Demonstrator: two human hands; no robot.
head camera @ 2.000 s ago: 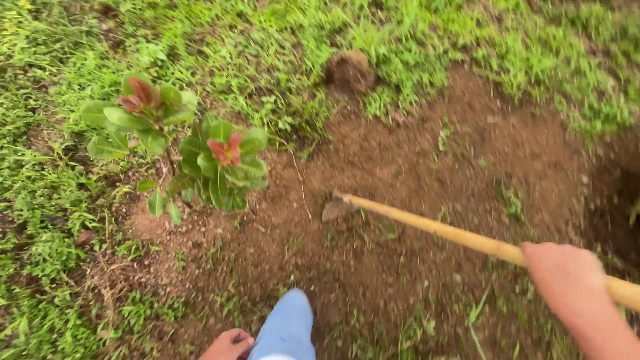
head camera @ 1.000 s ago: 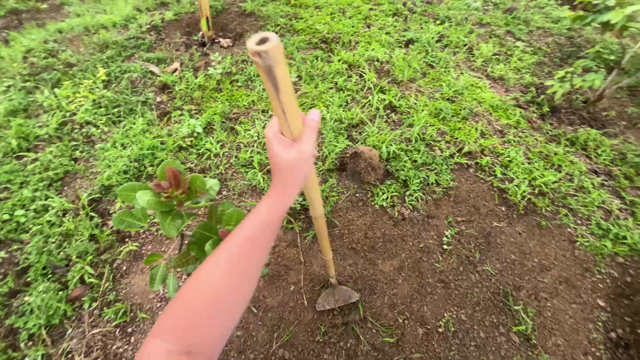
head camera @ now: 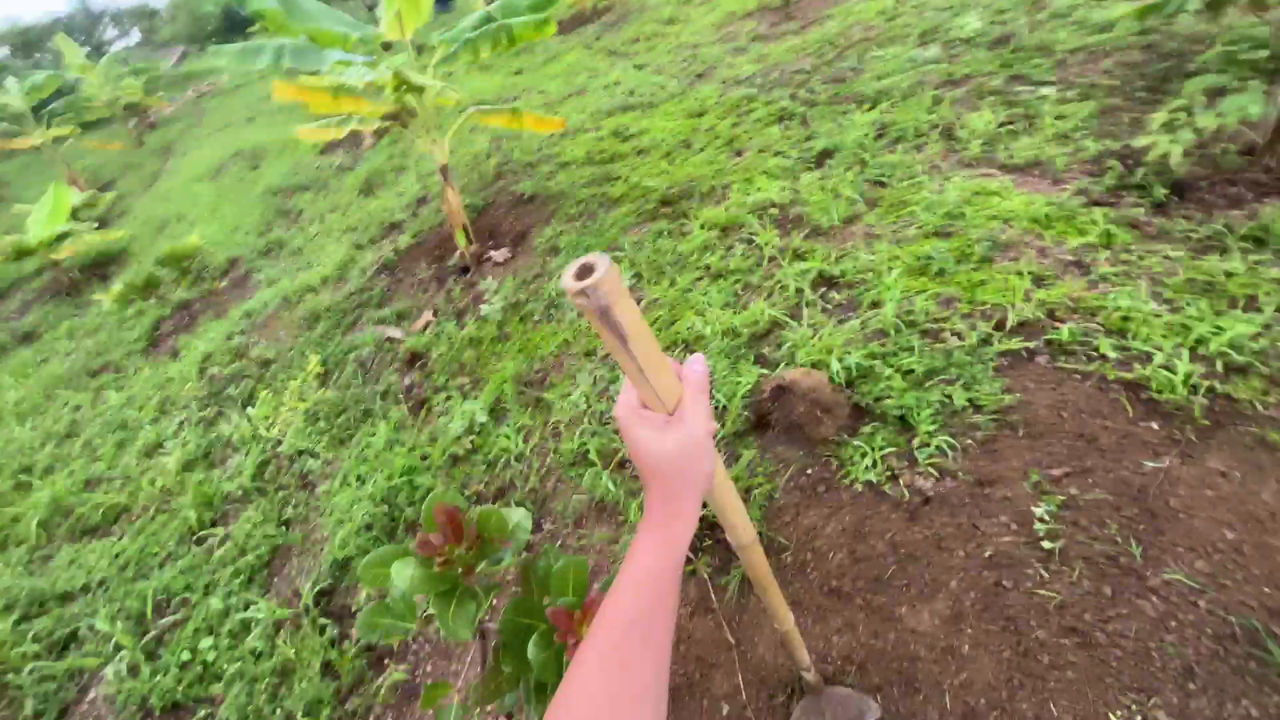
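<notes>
My left hand is closed around the upper part of a bamboo handle, with its thumb along the right side. The hollow cut end of the handle points up toward me. At its lower end a hoe's metal blade rests on the bare soil, cut off by the bottom edge of the view. My right hand is out of view. To the left of my forearm grows a young broad-leaved plant with green leaves and reddish new leaves; my arm hides part of it.
Brown loosened soil spreads at the lower right. A clod of earth lies at the edge of the grass. Farther up the slope stands a young banana plant with some yellowed leaves. Another leafy plant is at the upper right.
Two seconds ago my right hand held the handle and my left hand was low beside my leg. Now my left hand grips the handle, which has swung upright. The view has tilted up.
</notes>
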